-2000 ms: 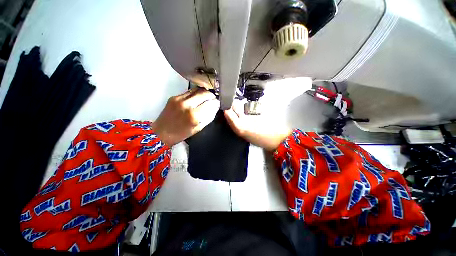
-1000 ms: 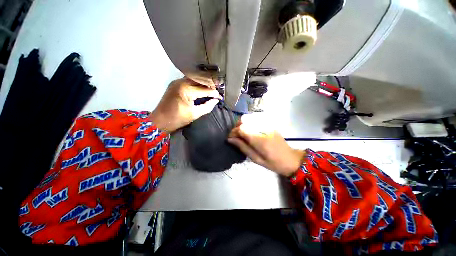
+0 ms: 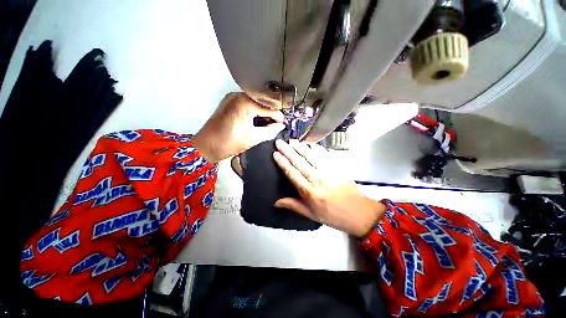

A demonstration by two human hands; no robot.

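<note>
A black bag panel (image 3: 264, 186) lies on the table below the presser foot and needle (image 3: 296, 116). Its top end runs under the foot, and a narrow band curves out at its left edge. My left hand (image 3: 233, 127) pinches the black fabric just left of the needle with thumb and fingertips. My right hand (image 3: 319, 186) lies flat on the panel's right part, fingers spread and pointing up toward the needle, holding nothing between them. The layers under the foot are too small to make out.
The off-white sewing machine (image 3: 496, 81) fills the upper right, with a cream ribbed knob (image 3: 439, 58). Red-handled snips (image 3: 434, 130) lie right of the needle. Black cut strips (image 3: 46, 136) lie at left. A tangled black heap (image 3: 540, 217) is at far right.
The panel was bunched and curved a second ago and now lies flatter. My right hand has opened from a pinch and spread on it. My left hand stays near the needle. The view has shifted.
</note>
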